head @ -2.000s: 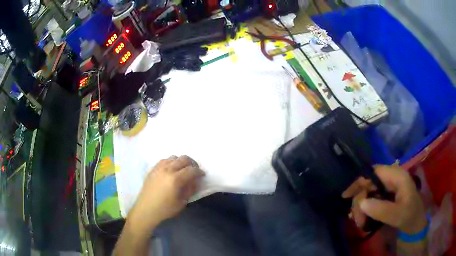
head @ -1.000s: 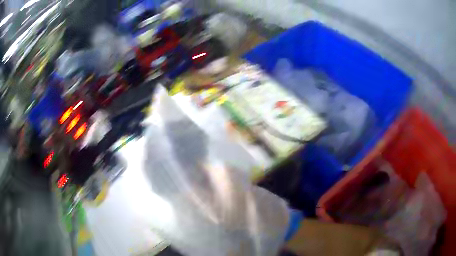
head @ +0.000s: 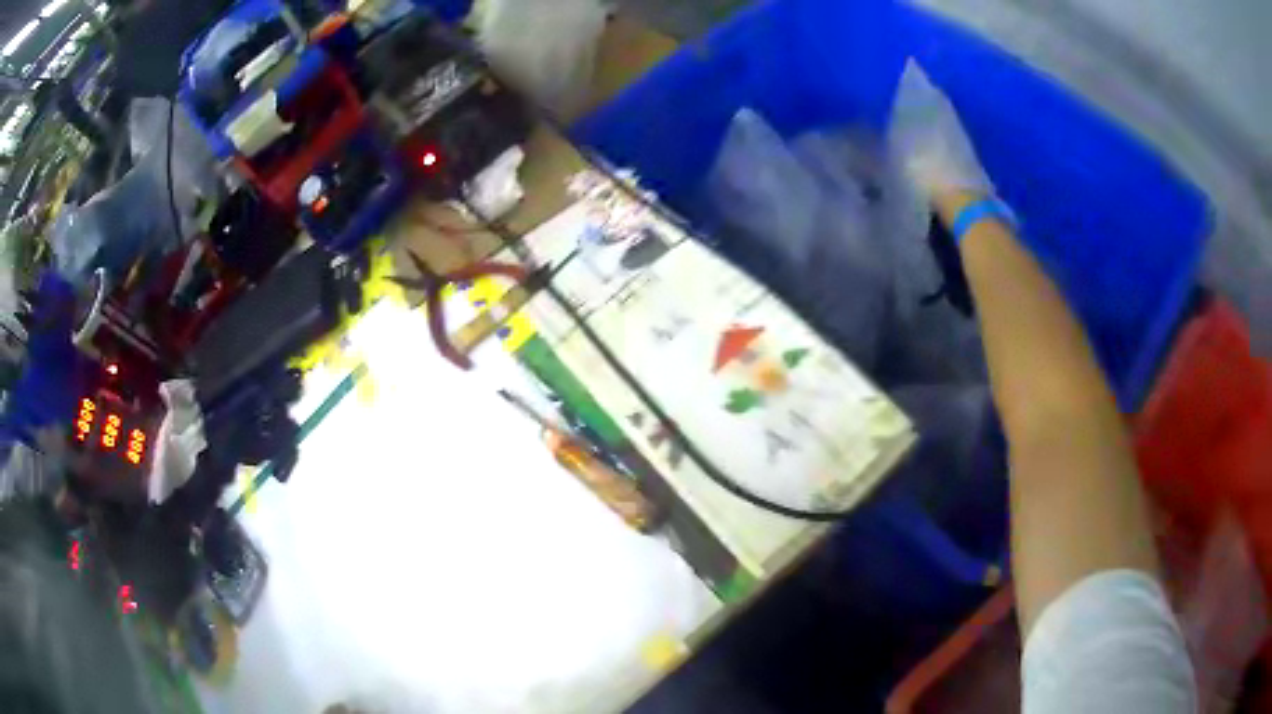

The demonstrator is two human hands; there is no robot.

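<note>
My right hand (head: 951, 184) is over the blue bin (head: 1102, 181), small and partly hidden by pale, translucent plastic. It appears to grip this plastic bag (head: 924, 123). A blue band is on the wrist. A dark, thin object (head: 953, 265) shows just below the hand; I cannot tell whether it is inside the bag. More translucent bags (head: 795, 209) lie in the bin. My left hand is not in view.
The white-covered bench (head: 460, 558) bears an orange-handled screwdriver (head: 600, 474) and red-handled pliers (head: 449, 314). A white box (head: 698, 342) with a mushroom drawing lies along its right side, a black cable across it. A red bin (head: 1214, 419) stands at right.
The view has swung right. The black unit seen earlier in my right hand is no longer clearly visible. My right hand, behind a translucent bag over the bench, has moved to the blue bin. My left hand has left view.
</note>
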